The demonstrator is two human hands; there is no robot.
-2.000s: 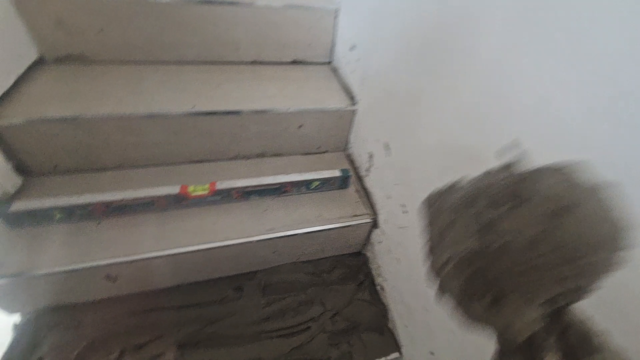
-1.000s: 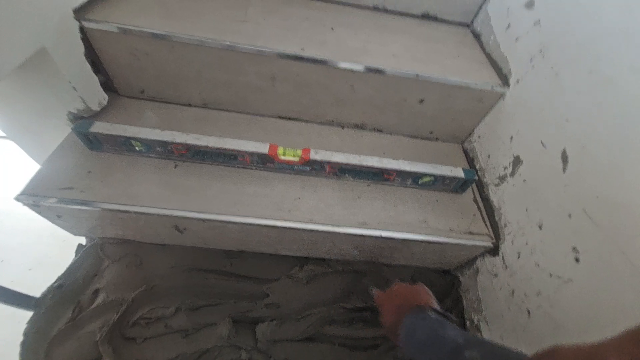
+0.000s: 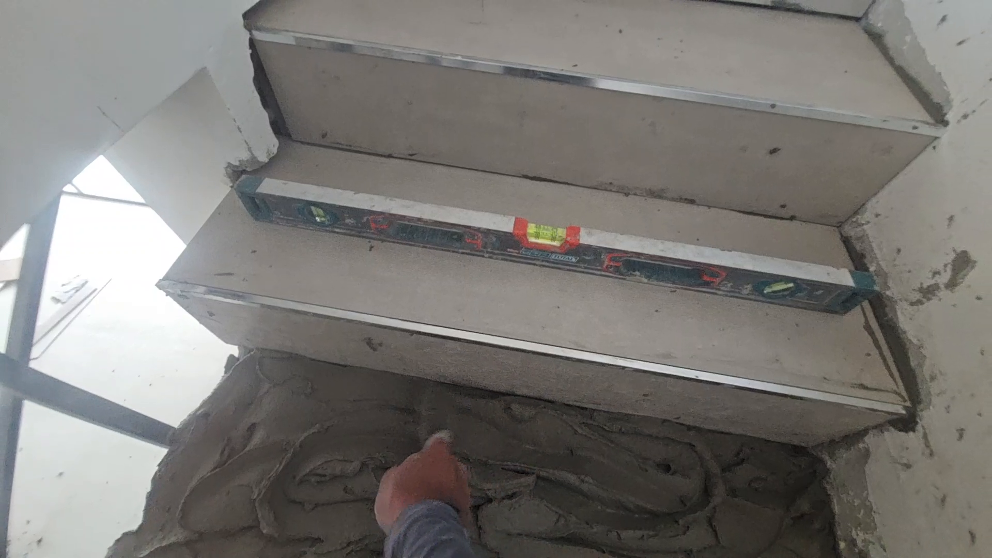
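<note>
My right hand (image 3: 425,480) is low in the view, its sleeve coming in from the bottom edge. The fingers look curled and the thumb side points up toward the riser. It is over a thick bed of wet grey mortar (image 3: 604,473) with ridges and swirls in it. Whether a mortar-covered tool is in the hand cannot be told. A spirit level (image 3: 546,232) with a red-framed yellow centre vial lies across the tiled tread above the mortar. My left hand is out of view.
Tiled steps with a metal edge trim (image 3: 496,337) rise away from me. A mortar-spotted wall (image 3: 938,372) borders the right side. At the left are a white wall (image 3: 108,70), dark metal bars (image 3: 85,403) and a bright floor lower down.
My right hand has moved left over the mortar since a second ago. A blurred, mortar-coloured mass at the right two seconds ago no longer shows. The view has shifted.
</note>
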